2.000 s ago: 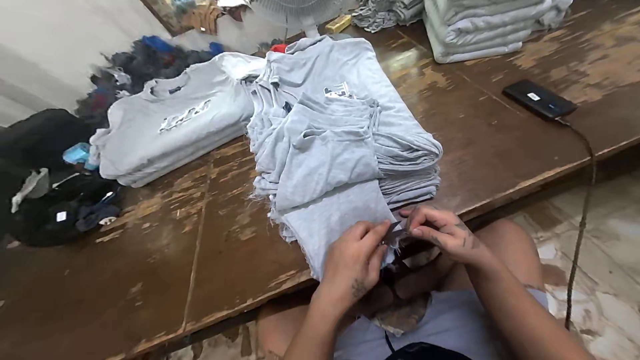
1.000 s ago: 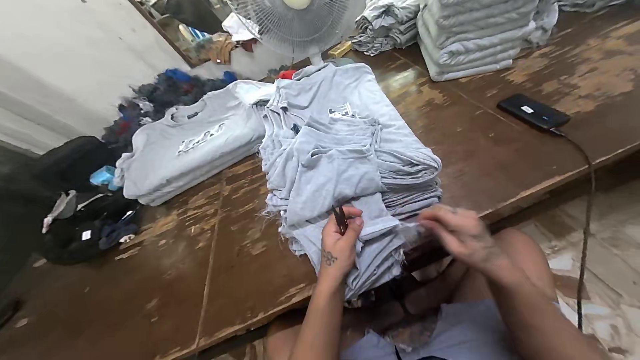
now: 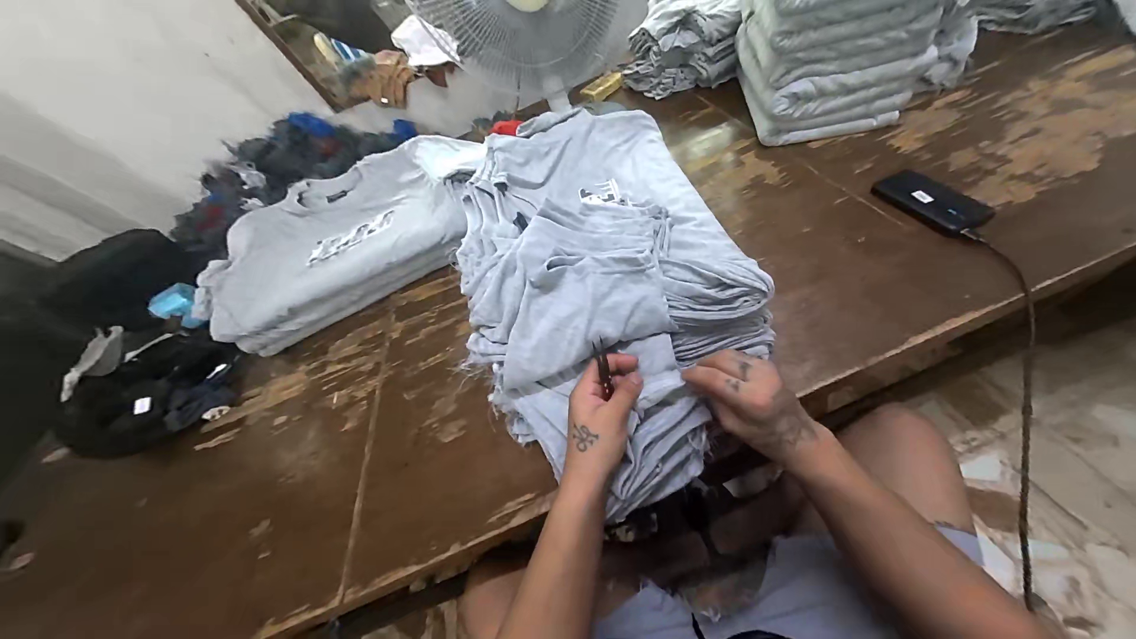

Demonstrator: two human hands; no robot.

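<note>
My left hand (image 3: 603, 408) is closed around a small dark pointed tool, perhaps thread snips (image 3: 603, 368), whose tips point away from me. It rests over the lower end of a pile of grey T-shirts (image 3: 612, 302) with frayed edges. To its right, my right hand (image 3: 750, 399) has its fingertips pinched at the edge of a folded grey fabric piece (image 3: 661, 359); whether cloth or thread is between them cannot be told. The top shirt of the pile bears a printed patch.
Folded grey shirts (image 3: 346, 257) lie at the left, beside dark bundled items (image 3: 142, 390). A fan (image 3: 532, 40) stands behind the pile. Folded grey cloth (image 3: 825, 80) is stacked at the back right. A black phone-like device (image 3: 932, 202) with a cable (image 3: 1028, 399) lies right on the wooden table (image 3: 461, 479).
Two seconds ago both hands were close together at the cloth's near edge. They have since parted, and the dark tool now shows upright in my left hand.
</note>
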